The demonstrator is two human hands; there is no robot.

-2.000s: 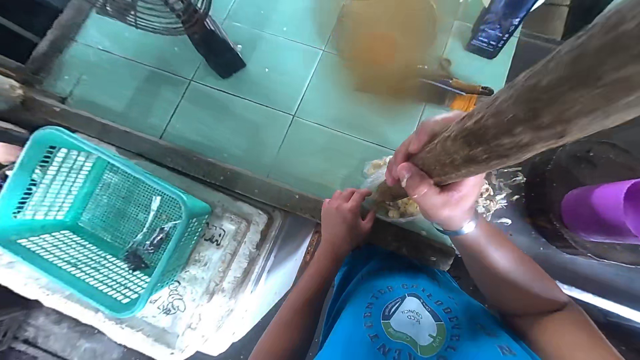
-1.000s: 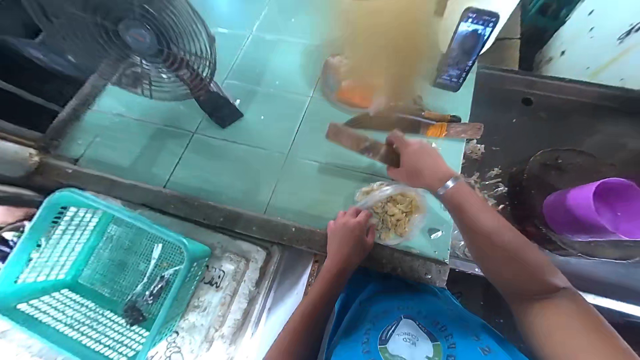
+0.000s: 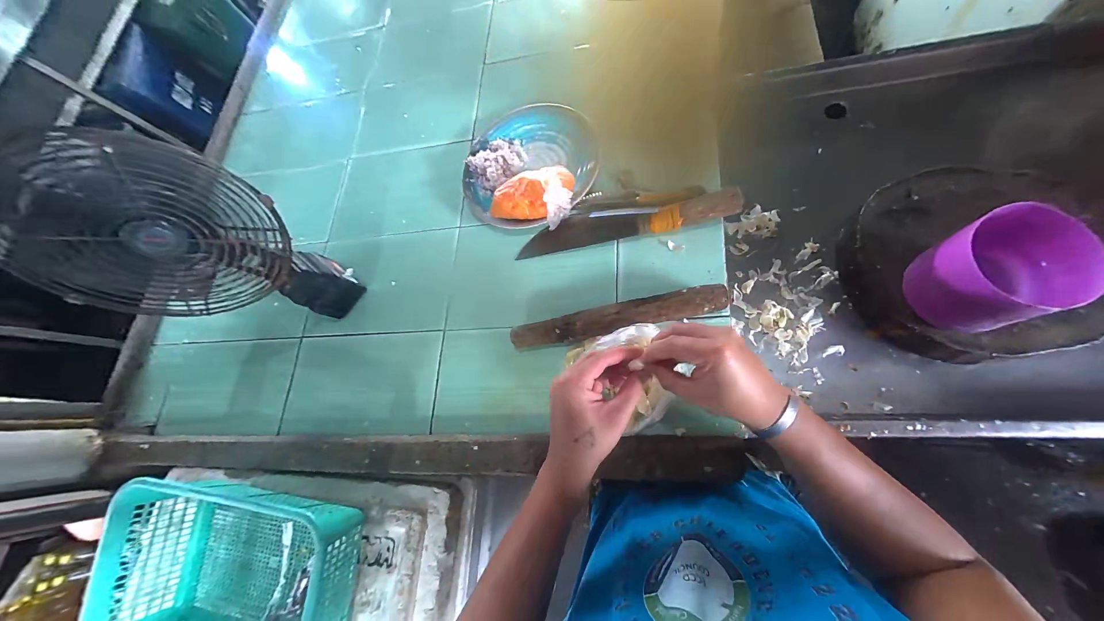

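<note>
My left hand (image 3: 597, 401) and my right hand (image 3: 714, 371) meet fingertip to fingertip over a clear plastic bag (image 3: 660, 412) near the tiled edge. Between them they pinch a small pale piece, possibly a garlic clove. The bag holds yellowish pieces, partly hidden by my hands. A short wooden stick (image 3: 621, 316) lies just beyond the bag. Farther off lies a knife (image 3: 595, 231) with an orange-wrapped handle, beside a glass plate (image 3: 565, 134) that carries an orange item in plastic (image 3: 522, 197) and a crumbly pale heap (image 3: 497, 164).
Pale peelings (image 3: 785, 323) are scattered on the dark metal surface at right. A purple plastic cup (image 3: 957, 276) lies tilted on a round dark board (image 3: 888, 216). A fan (image 3: 155, 237) stands at left, and a green plastic basket (image 3: 224, 500) sits below it.
The wooden stick, held in my right hand one second ago, now lies on the tiles. My right hand has come down to my left hand over the bag.
</note>
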